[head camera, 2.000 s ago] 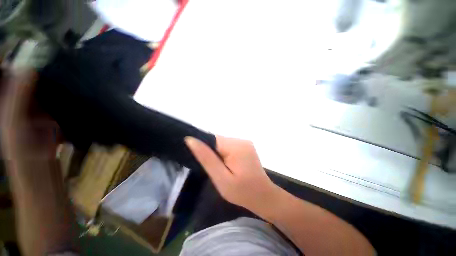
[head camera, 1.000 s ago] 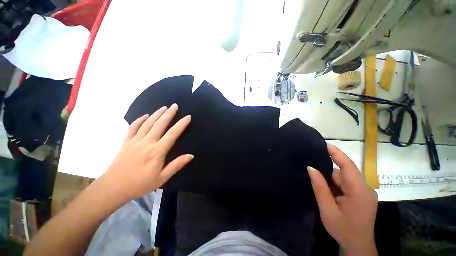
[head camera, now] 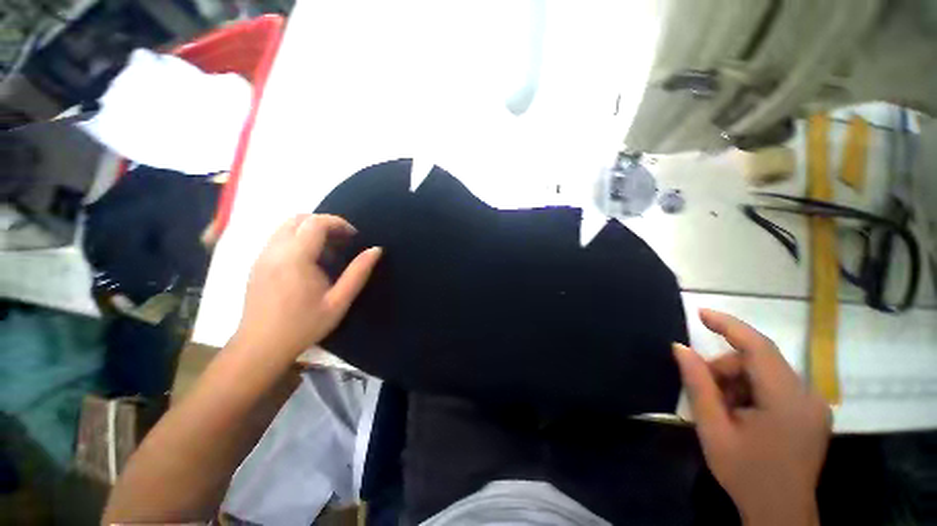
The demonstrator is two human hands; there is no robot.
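Observation:
A black cut panel (head camera: pixel 503 298) lies on the white table's front edge, with two V-shaped notches in its far edge. My left hand (head camera: pixel 313 272) rests on the panel's left side, thumb and fingers apart. My right hand (head camera: pixel 755 390) is at the panel's right edge, thumb tip at the cloth and index finger raised; whether it pinches the cloth is unclear. The needle area with a round metal plate (head camera: pixel 627 187) is just beyond the right notch, under the cream machine head (head camera: pixel 760 62).
Right of the needle lie a yellow strip (head camera: pixel 823 267), a short yellow offcut (head camera: pixel 855 152), black-handled scissors (head camera: pixel 904 269), small dark snips (head camera: pixel 771 231) and a cream block (head camera: pixel 769 164). At left is a red bin (head camera: pixel 252 134) with white and black pieces. A box with pale pieces (head camera: pixel 298 452) is below.
The panel was first a bunched cloth held over the left side, then spread flat on the table. Since then the view has shifted, and my left fingers have curled and my right index finger has lifted.

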